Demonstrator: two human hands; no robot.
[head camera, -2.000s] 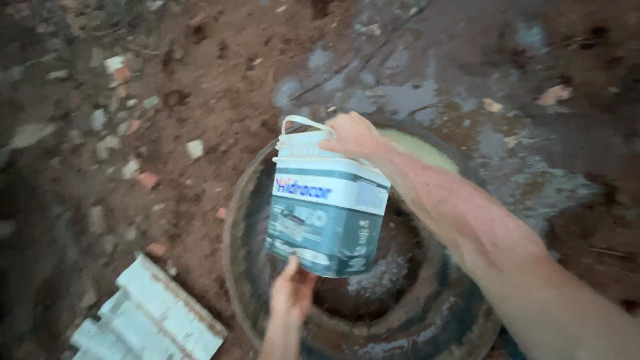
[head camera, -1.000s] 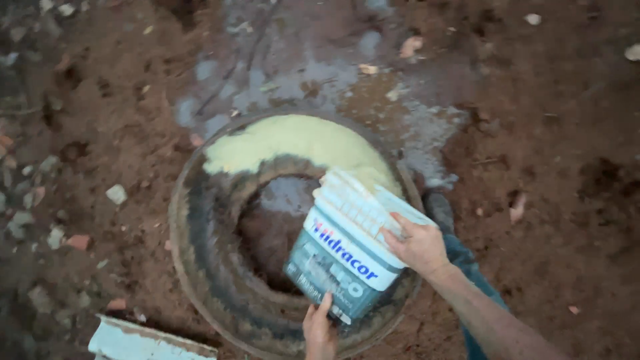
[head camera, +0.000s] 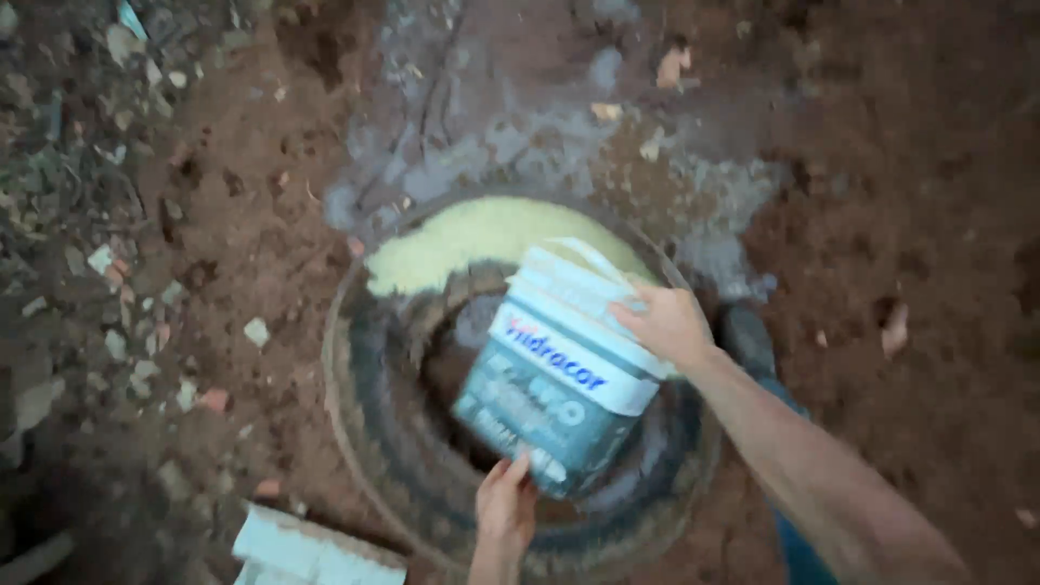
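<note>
A rectangular plastic Hidracor paint bucket (head camera: 561, 374), white at the top and teal below, is tilted over a large tire lying flat on the ground (head camera: 366, 455). My right hand (head camera: 666, 321) grips the bucket's upper rim near the white handle. At the bottom end of the bucket, my left hand (head camera: 508, 504) holds its base. Pale yellow-green material (head camera: 487, 236) covers the far part of the tire's inner channel; whether it is liquid or powder I cannot tell. The bucket's opening faces away and its inside is hidden.
A white ridged panel or block (head camera: 317, 552) lies at the lower left. Rubble and broken brick (head camera: 215, 400) are scattered on the left. Grey stained ground (head camera: 520, 146) lies beyond the tire. A shoe (head camera: 746, 337) stands at the tire's right edge.
Much more of the pale yellow-green material shows in the tire than two seconds ago. The bucket has gone from nearly upright in view to tilted, with both hands still on it. The view has shifted.
</note>
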